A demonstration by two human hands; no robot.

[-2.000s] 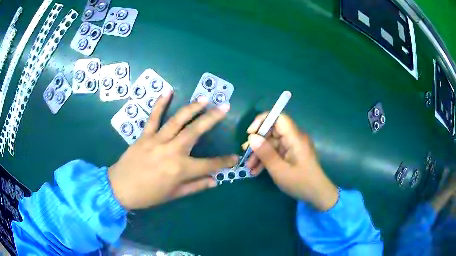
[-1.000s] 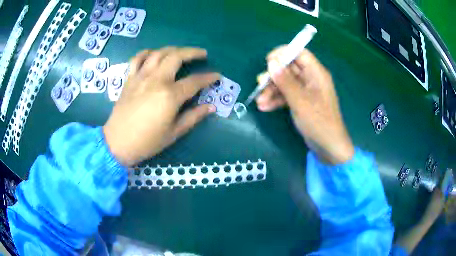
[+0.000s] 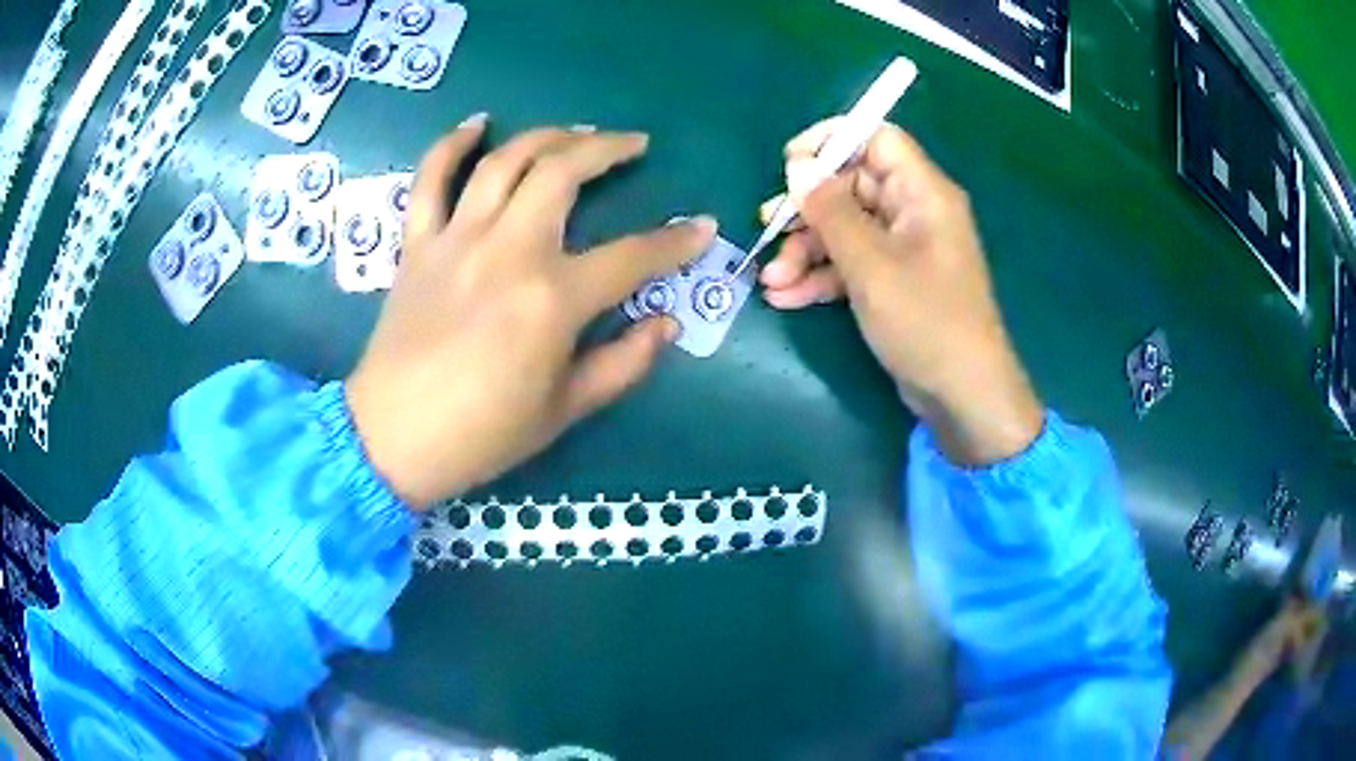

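Observation:
A grey camera lens cover with raised rings lies on the dark-green bench. My left hand has its index finger and thumb on the cover's left side, partly hiding it. My right hand grips the white tweezers like a pen. Their tip touches the cover at or beside its right ring. A ring piece there cannot be told apart from the cover's own ring. The perforated adhesive ring strip lies below my left hand, its left end hidden by my sleeve.
More lens covers lie in loose clusters at upper left. Spare perforated strips and a plain white strip lie at far left. Black panels lie upper right. Small covers lie at right, near another person's hand. Clear plastic shows at bottom.
My hands moved up from the strip to the lens cover, leaving the strip on the bench. The tweezers' tip, which held a small ring beside the cover, is now over the cover's ring.

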